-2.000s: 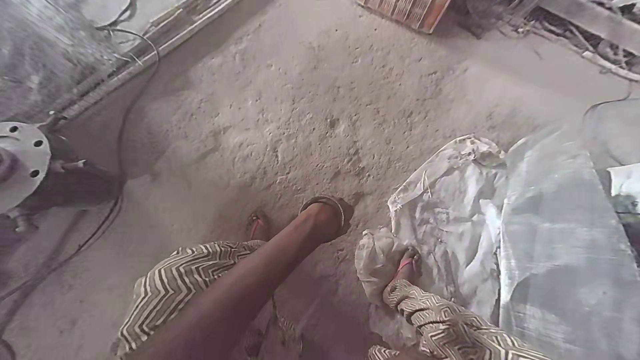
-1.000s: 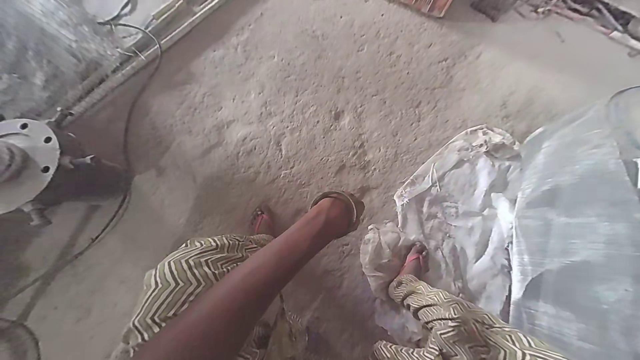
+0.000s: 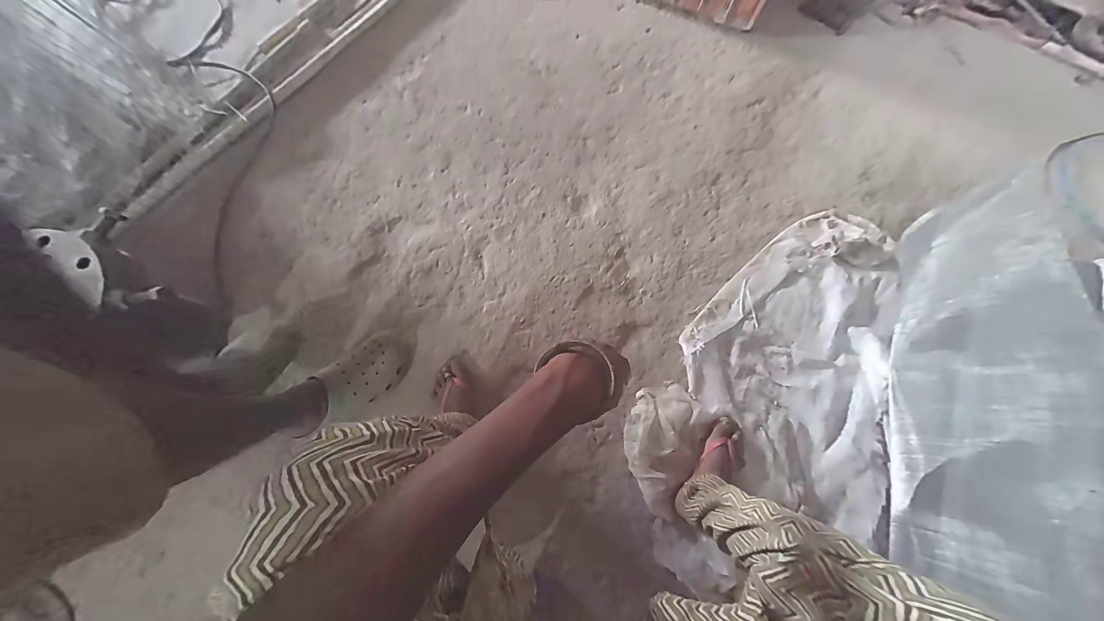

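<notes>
My left hand [image 3: 617,376], with a bangle [image 3: 595,352] at the wrist, reaches forward from the lower left, over the dusty floor between my feet. The wrist hides most of it; fingers and anything in them cannot be made out. My right hand is not in view. Patterned trousers [image 3: 345,483] cover my legs. My left foot [image 3: 454,386] rests on the floor, in a sandal with a pink strap. The other foot [image 3: 721,444] is on a crumpled whitish plastic sheet [image 3: 793,345].
A person in a clog with holes [image 3: 366,373] stands close at the left. Behind that person is a metal flange with holes [image 3: 73,263]. A cable [image 3: 226,198] runs along the floor. Grey sheeting [image 3: 1000,388] lies at the right, and a reddish slatted object [image 3: 720,10] at the top edge.
Another person has come into view at the left, partly covering the metal flange. My left hand stays low between my feet.
</notes>
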